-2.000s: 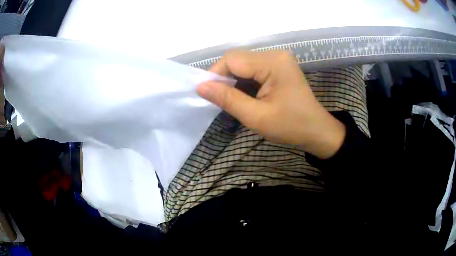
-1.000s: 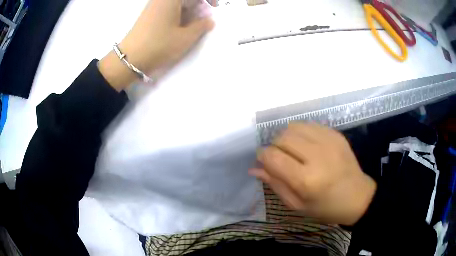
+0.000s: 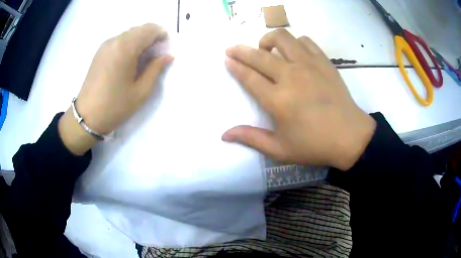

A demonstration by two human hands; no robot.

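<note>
A thin white panel (image 3: pixel 202 166) lies over the table in front of me and hangs over its front edge onto my lap. My left hand (image 3: pixel 119 83) is on the panel's left side, fingers curled with thumb and fingertips close together at its upper left. My right hand (image 3: pixel 303 101) lies on the panel's right side, palm down, two fingers pointing left and the thumb spread below. The panel's upper edge blends into the glaring tabletop. A bright green piece (image 3: pixel 226 7) and small metal parts show at the top edge, just beyond the panel.
A tan square (image 3: pixel 275 16) sits above my right hand. Shears with yellow and red loops (image 3: pixel 415 70) lie at the right, beside small blue-grey snips (image 3: pixel 445 64). A dark strip (image 3: pixel 30 45) lies far left. Ruler tape (image 3: pixel 295 175) runs along the front edge. White pieces (image 3: pixel 96 229) show below.
My left hand has moved down and left from the top. My right hand has moved up from the table edge onto the panel and spread out. The view has shifted, and the tan square shows fully.
</note>
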